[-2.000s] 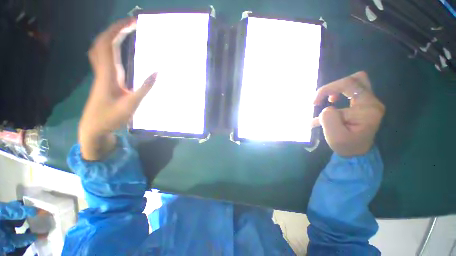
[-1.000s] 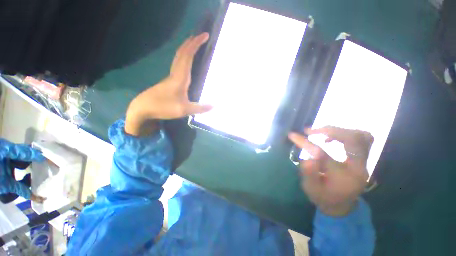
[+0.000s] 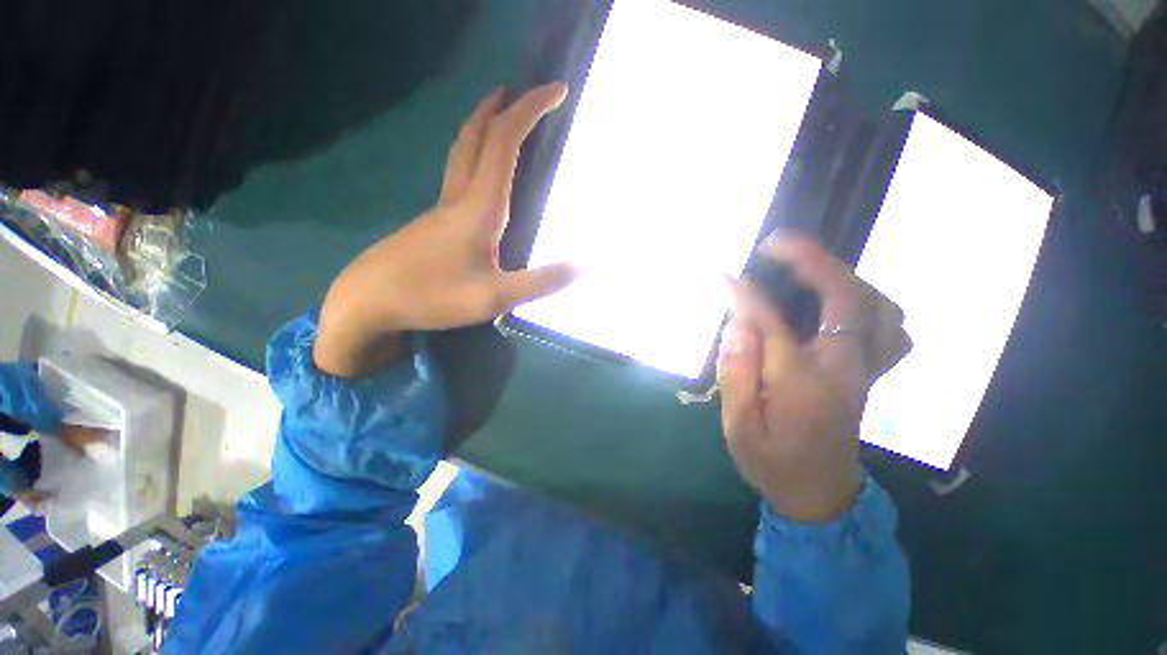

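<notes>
Two tablets lie side by side, tilted in view, with blank glaring white screens: the left tablet (image 3: 672,179) and the right tablet (image 3: 966,275). The black two-pocket tray (image 3: 838,173) shows around and between them, with pale bits at the corners. My left hand (image 3: 442,256) is spread at the left tablet's left edge, its thumb over the lower left of the screen. My right hand (image 3: 806,384) is slightly blurred, fingers bent, above the dark bar and the right tablet's left part. One fingertip is by the left tablet's lower right edge; contact cannot be told. No held object shows.
The tray lies on a dark green mat (image 3: 602,441). A large black shape (image 3: 230,90) covers the upper left. A clear crinkled bag with red-orange (image 3: 103,230) lies at the left bench edge. Another person's blue sleeve and hands are at a white box (image 3: 128,435) lower left.
Against one second ago, my right hand has moved left and up, off the right screen's lower left, to the bar and left tablet's edge. My left hand stays at the left tablet.
</notes>
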